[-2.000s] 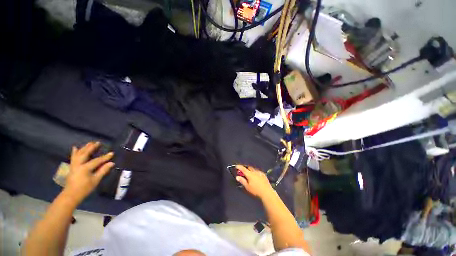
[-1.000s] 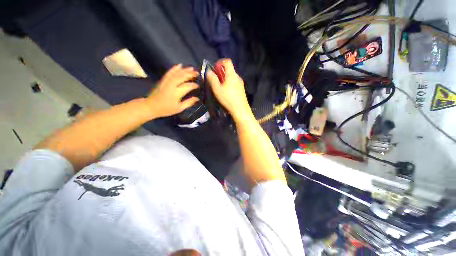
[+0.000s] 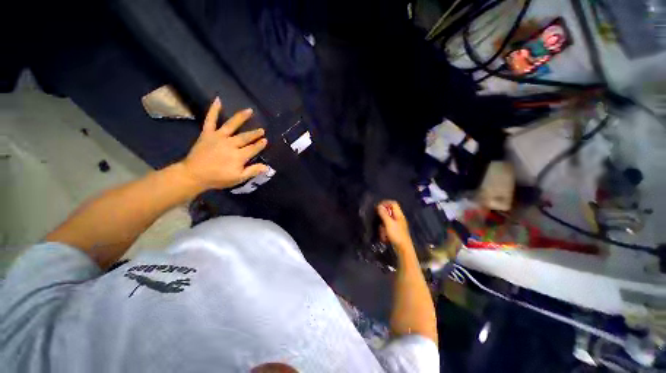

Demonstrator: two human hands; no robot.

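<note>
Dark cloth [image 3: 314, 197] lies across the table in front of me. My left hand [image 3: 225, 151] rests flat on it, fingers spread, holding nothing. A white label [image 3: 254, 180] shows beside its thumb. A small black piece with a white label [image 3: 297, 138] lies just right of the fingers. A beige block [image 3: 166, 103] lies on the cloth beyond my left wrist. My right hand [image 3: 391, 221] is closed over the cloth further right, slightly blurred. A bit of the red handle of the thread snips [image 3: 387, 210] shows in it; the blades cannot be made out.
A navy garment [image 3: 286, 40] lies beyond the work. At right are white scraps [image 3: 436, 191], a tan box [image 3: 497, 186] and a long red thing [image 3: 559, 242] beside the white ledge [image 3: 540, 268]. Black cables [image 3: 511, 77] loop at upper right. Pale floor [image 3: 55, 146] shows at left.
My hands were together a second ago; my right hand has moved away to the right with the snips. My left hand now lies flatter, slightly further left, and the labelled black piece is uncovered.
</note>
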